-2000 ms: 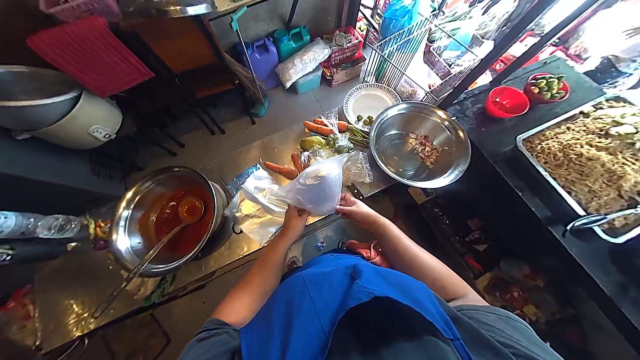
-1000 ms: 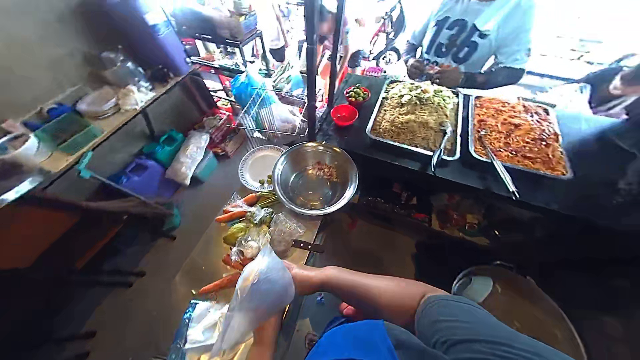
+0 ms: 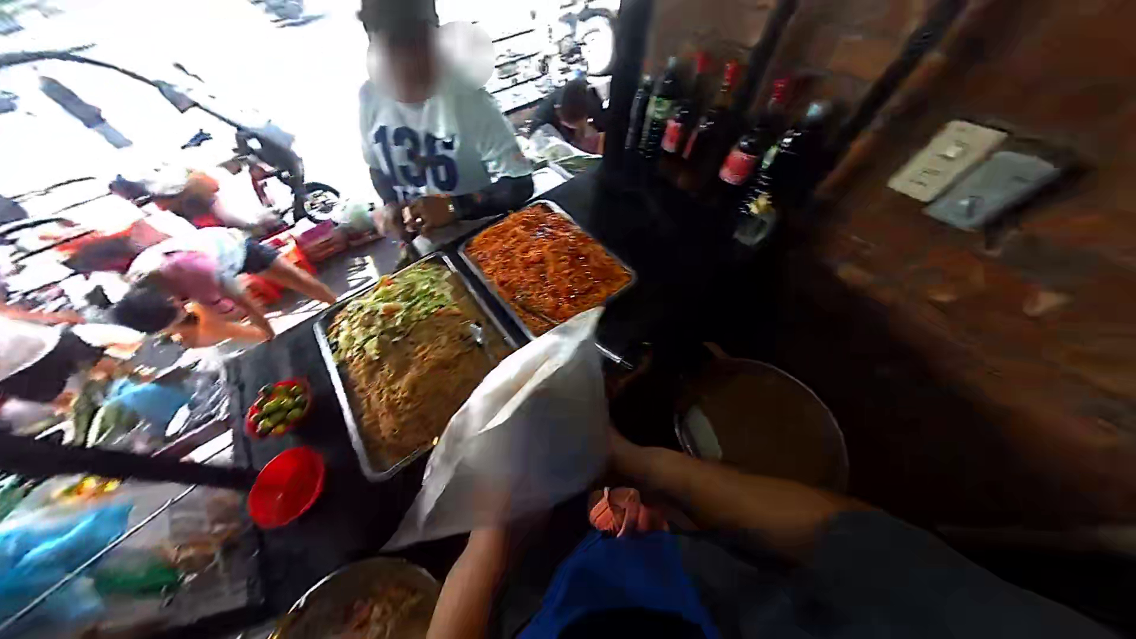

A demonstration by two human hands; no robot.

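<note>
A translucent white plastic bag [image 3: 541, 417] is spread between my two hands, in front of the food trays. My left hand [image 3: 497, 493] is blurred and seen partly through the bag's lower side; its fingers are hidden. At the bag's right edge is my right hand [image 3: 608, 444], its fingers also mostly covered. Just beyond the bag lies a metal tray of brown noodles with chopped vegetables on top [image 3: 399, 355]. Beside it, a second metal tray holds orange-red noodles [image 3: 546, 262]. The handle of a serving utensil [image 3: 614, 357] shows at the bag's right.
A red bowl [image 3: 287, 488] and a bowl of small green citrus fruits [image 3: 278, 408] stand left of the trays. A large round pot [image 3: 763, 426] is at the right, a metal basin [image 3: 355, 603] at lower left. Bottles [image 3: 741, 160] stand at the back. A person [image 3: 435, 151] stands across the counter.
The view has swung far to the right, from the vegetables and basin to the noodle trays. The white bag has moved along with my hands and is now in front of the trays.
</note>
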